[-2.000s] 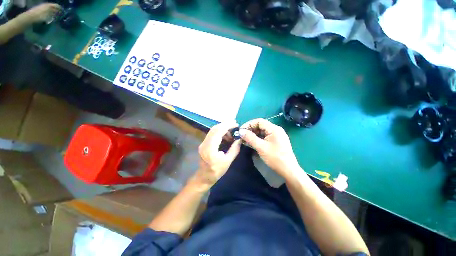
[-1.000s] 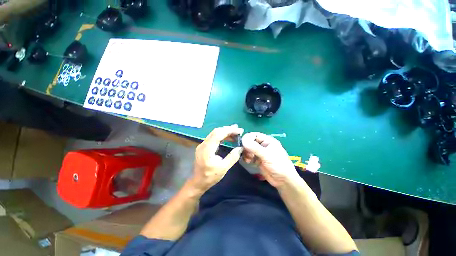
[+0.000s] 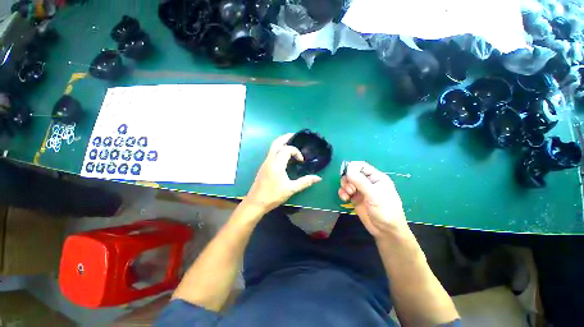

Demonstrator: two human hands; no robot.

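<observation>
A glossy black cup housing [image 3: 314, 152] sits open side up on the green bench in front of me. My left hand [image 3: 276, 175] is at its left side, with fingers over the near-left rim and the thumb below. My right hand [image 3: 373, 195] is just right of the cup, not touching it. Its thumb and index finger pinch a small dark insert [image 3: 345, 168], seen edge-on. A thin pale lead [image 3: 400, 175] sticks out to the right of that hand. A white board [image 3: 186, 137] left of the cup carries rows of dark round inserts [image 3: 115, 155].
Pale rings [image 3: 62, 136] lie left of the board. Black housings [image 3: 105, 65] stand beyond it, some with thin leads. More housings [image 3: 460, 106] and crumpled wrapping [image 3: 314, 39] fill the back and right. A red stool [image 3: 96, 268] stands below the bench edge.
My hands were together at the insert and have separated. My left hand has moved to the cup; my right hand keeps the insert. The view has shifted right and farther over the bench.
</observation>
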